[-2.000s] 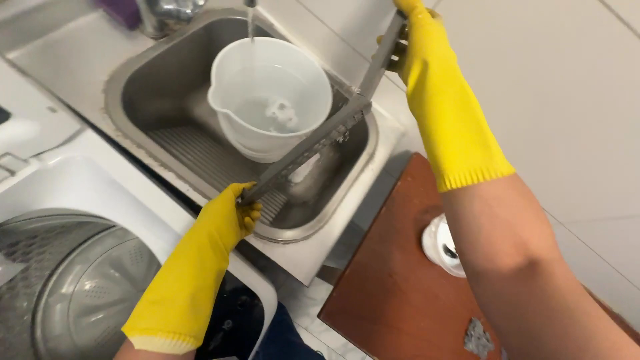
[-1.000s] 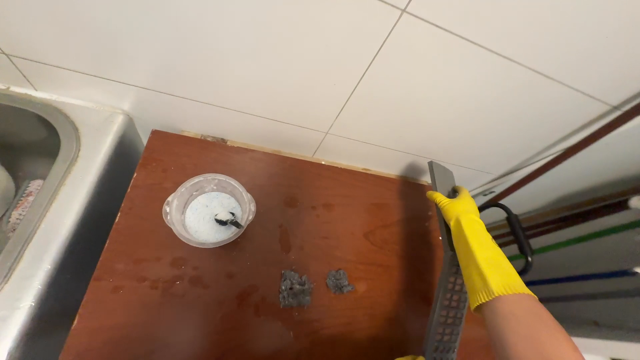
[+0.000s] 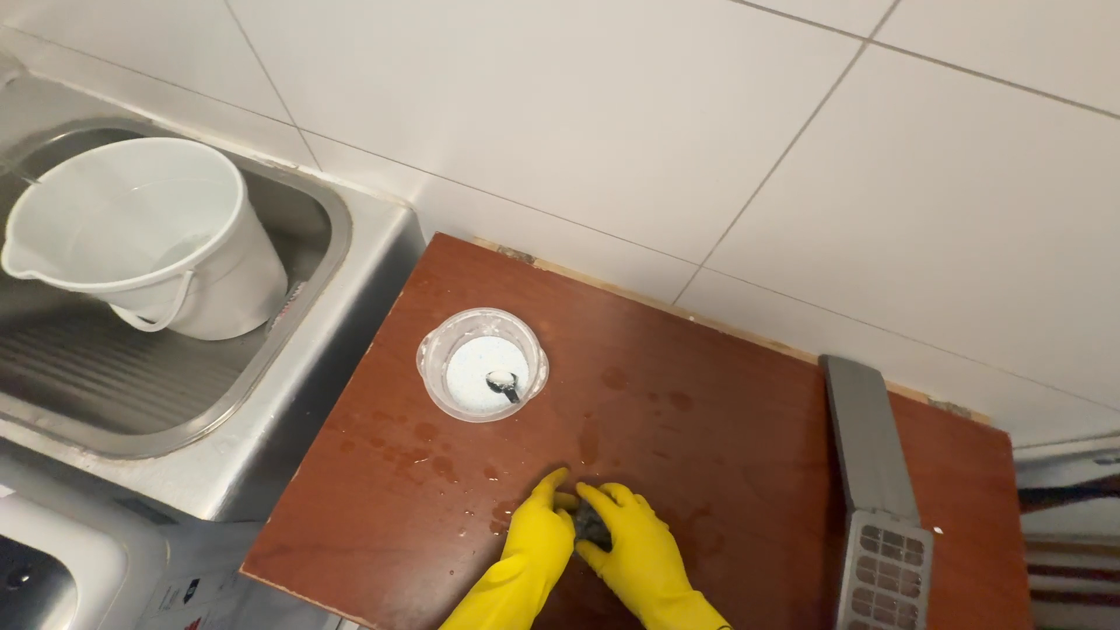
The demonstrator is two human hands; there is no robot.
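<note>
Both my hands wear yellow rubber gloves and meet low over the brown wooden tabletop (image 3: 717, 455). My right hand (image 3: 632, 544) has its fingers closed around a dark grey scouring pad (image 3: 592, 528). Close against the pad's left side is my left hand (image 3: 544, 525); whether it grips the pad too cannot be told. Up and left of the hands stands a clear plastic tub (image 3: 483, 364) of white powder with a small black spoon (image 3: 504, 383) in it. At the right a grey plastic slotted part (image 3: 875, 490) lies on the tabletop.
On the left, a white bucket (image 3: 140, 227) with water in it stands in a stainless steel sink (image 3: 337, 254). A white appliance (image 3: 79, 542) is below the sink. The tiled wall (image 3: 560, 114) runs along the tabletop's back edge. Rails or rods show at the far right.
The grey slotted part, held earlier, now lies on the tabletop. Both hands have come together at the dark pads, which lay free on the wood one second ago. The view has swung away from the sink.
</note>
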